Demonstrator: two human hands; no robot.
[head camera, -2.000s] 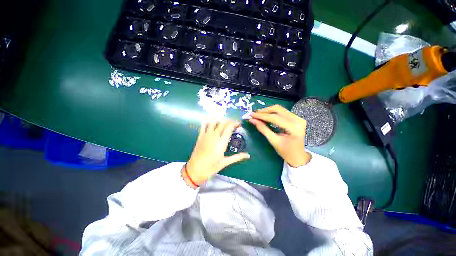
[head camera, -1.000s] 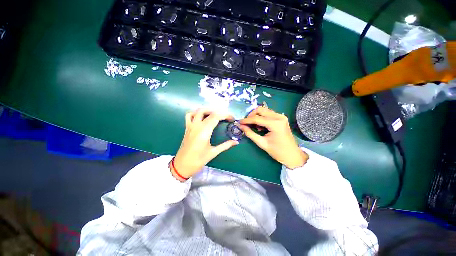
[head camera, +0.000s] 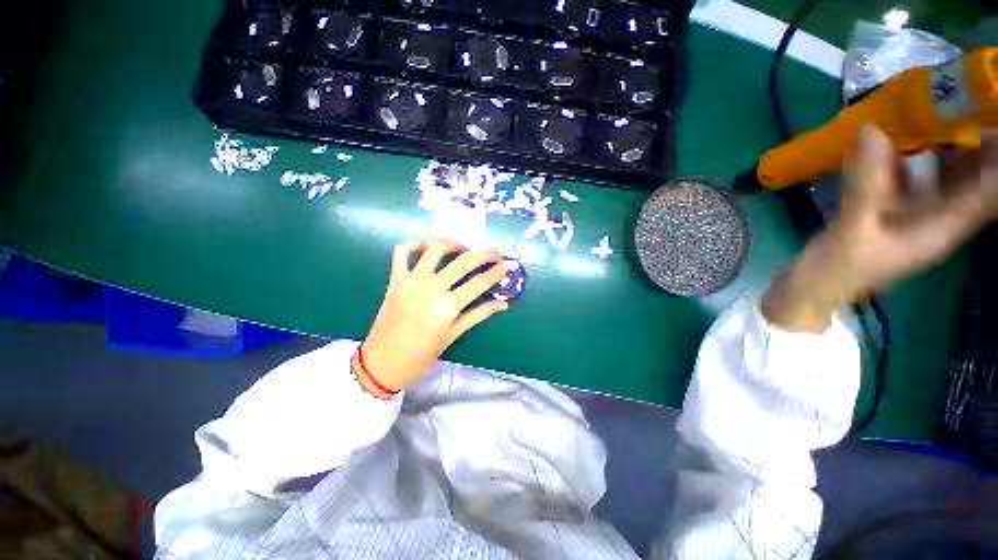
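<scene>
My left hand (head camera: 429, 312) lies on the bench, its fingertips on the left side of a small round black unit (head camera: 509, 280), holding it. My right hand (head camera: 892, 224) is blurred, with fingers spread, just below the orange electric screwdriver (head camera: 865, 126); no object shows in it. The screwdriver's black nose points left toward the round screw dish (head camera: 692, 237). A pile of silver-white metal pieces (head camera: 465, 188) lies above my left hand, with a few loose pieces to its right.
A black blister tray (head camera: 372, 129) with round units stands behind the piles. Two smaller piles (head camera: 241, 155) lie left. A clear plastic bag (head camera: 892, 55) and black cord (head camera: 779, 93) are at the right. A blue bin (head camera: 164, 325) is below the bench edge. Stacked black trays stand far right.
My right hand has left the black unit and moved right to the screwdriver. My left hand stays at the unit, its fingers now closer over it. The view has shifted slightly.
</scene>
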